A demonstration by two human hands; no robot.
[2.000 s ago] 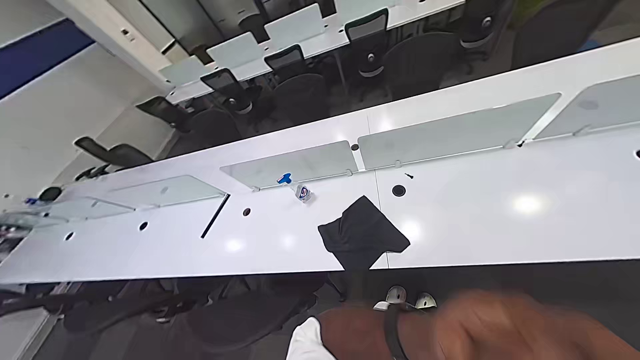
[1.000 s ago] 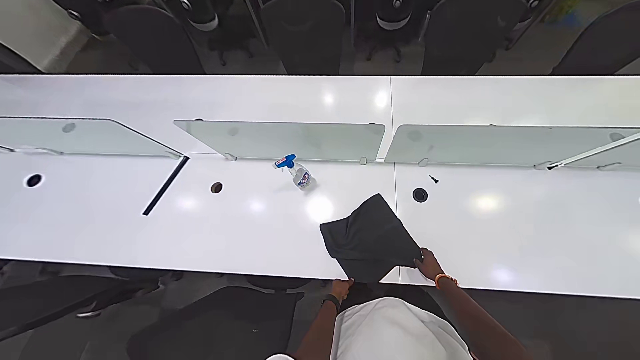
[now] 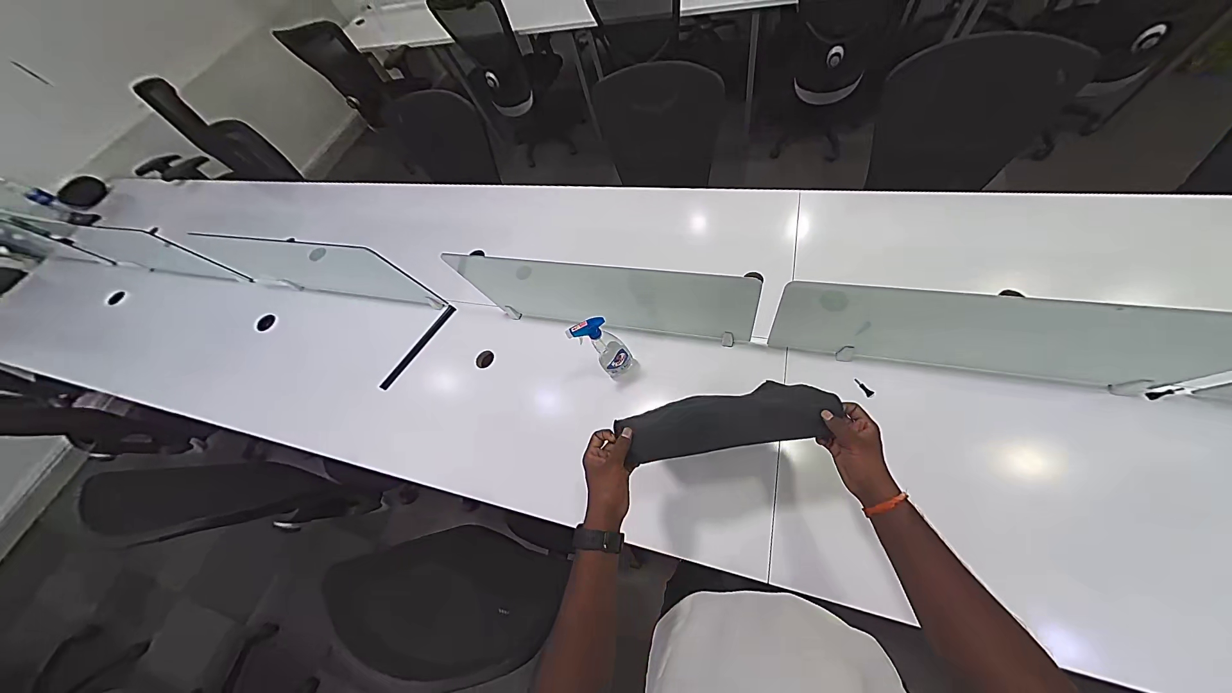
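A black cloth is stretched between my two hands above the white desk. My left hand pinches its left end, and my right hand grips the right end. Beyond the cloth, slightly to the left, a clear spray bottle with a blue trigger head stands on the desk near a frosted glass divider. A small dark object lies on the desk just beyond my right hand; its kind I cannot tell.
More glass dividers run along the middle of the desk. A black strip and round cable holes are at the left. Black office chairs stand at the near side, with others beyond the desk.
The black cloth has gone from lying spread on the desk to being lifted and stretched between my hands. My view has shifted a lot.
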